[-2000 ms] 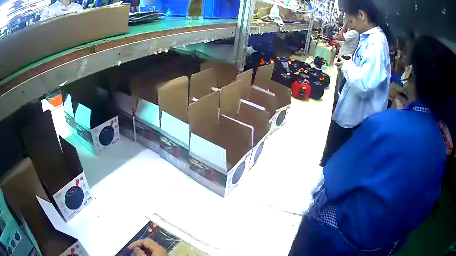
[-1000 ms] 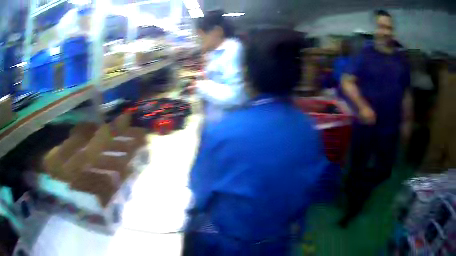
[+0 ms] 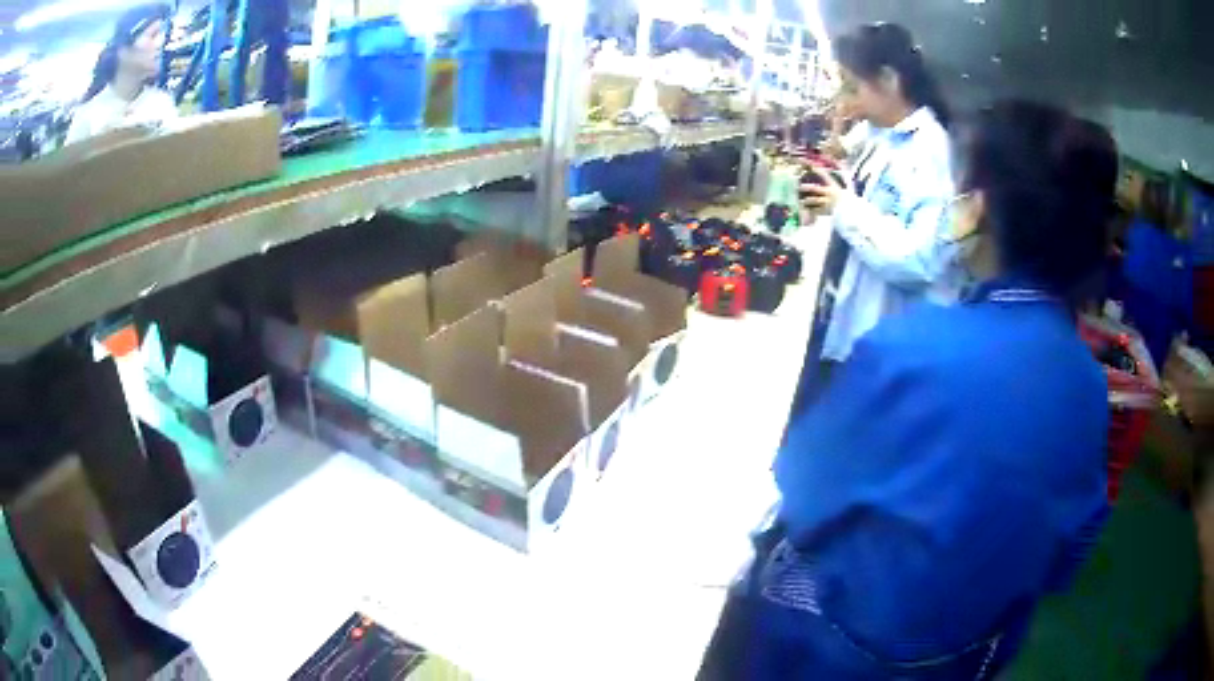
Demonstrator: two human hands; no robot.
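Neither of my hands is in the picture. Nearest in front of me, the dark printed work mat (image 3: pixel 357 651) lies at the bottom edge, cut off by it. Open gift boxes (image 3: pixel 495 500) stand in a close group at mid bench, flaps raised, brown insides showing, black speaker circles on their ends. More open gift boxes (image 3: pixel 173 559) stand at the left, partly in shadow and cut off by the edge. Another open gift box (image 3: pixel 245 418) stands under the shelf. I cannot tell what lies deep inside the boxes.
A green-topped shelf (image 3: pixel 400 158) with a metal edge runs above the bench, with blue bins (image 3: pixel 499 69) on it. Black portable wireless speakers, one red (image 3: pixel 723 291), are piled farther down. A person in blue (image 3: pixel 932 466) stands close at the right; another in light blue is behind.
My hand, on the mat two seconds ago, has left the picture. The view swung right and came back. The person in light blue has raised their hands. A person now shows behind the shelf.
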